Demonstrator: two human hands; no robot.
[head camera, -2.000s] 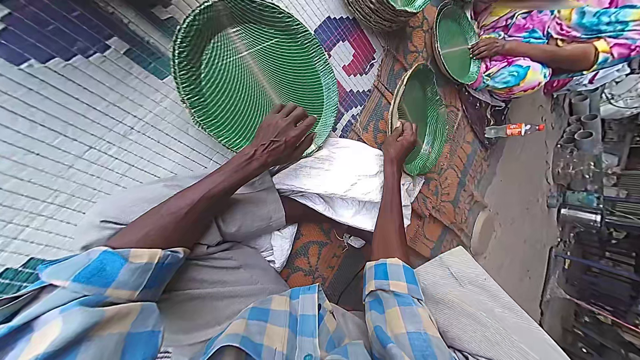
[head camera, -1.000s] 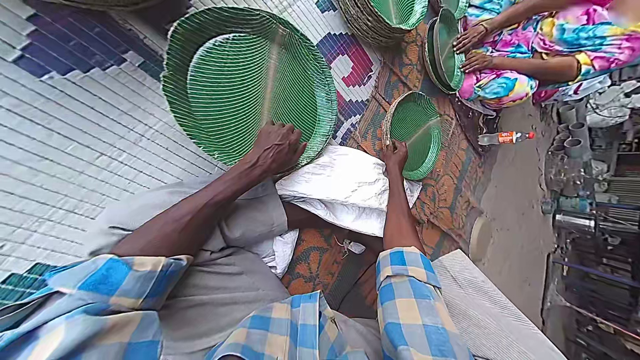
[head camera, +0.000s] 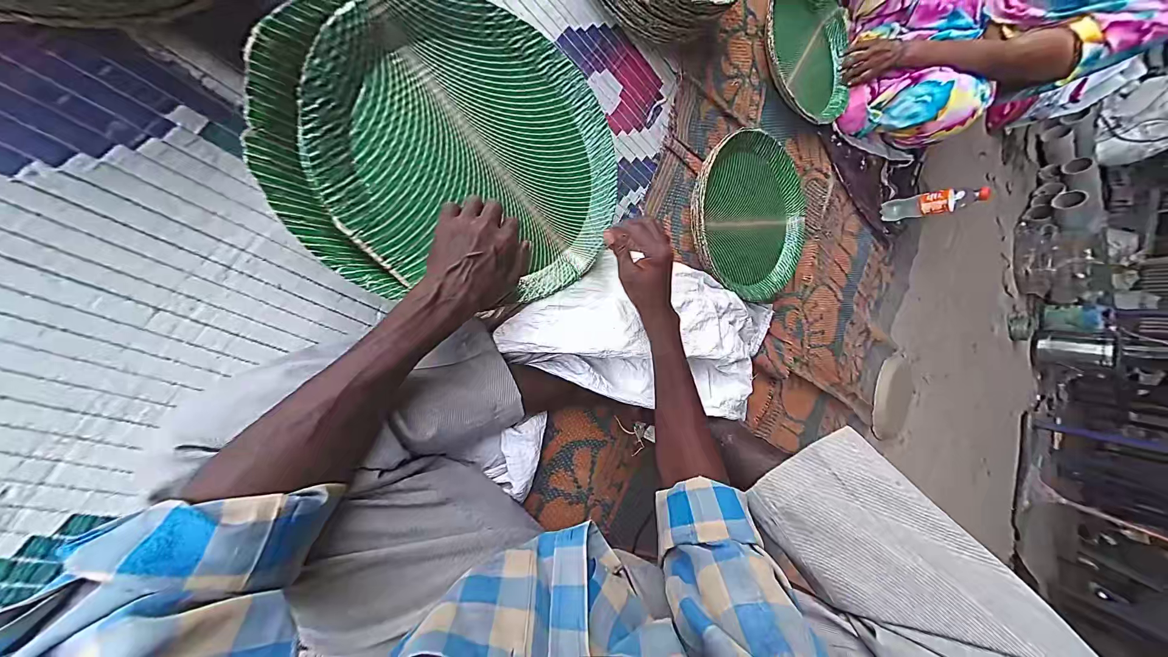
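Observation:
A large round green woven tray (head camera: 493, 137) lies tilted over another large green tray (head camera: 274, 151), whose edge sticks out at the left. My left hand (head camera: 476, 251) is curled on the near part of the upper tray; its fingertips are partly hidden. Just right of that tray's rim, my right hand (head camera: 641, 260) is raised over a white cloth (head camera: 593, 319), its fingers bent and nothing seen between them. Beyond it, a smaller green tray with a woven rim (head camera: 750, 214) rests on an orange patterned mat, apart from my right hand.
At the top right, a person's hand (head camera: 871, 62) touches the rim of another green tray (head camera: 810, 59). A plastic bottle with a red cap (head camera: 935, 203) lies beyond the patterned mat (head camera: 821, 310). More stacked trays (head camera: 671, 18) stand at the top. Metalware lines the right side.
My right hand has let go of the smaller tray and moved left toward the large one. A second large tray now shows at the left. The other person's second hand has left the view.

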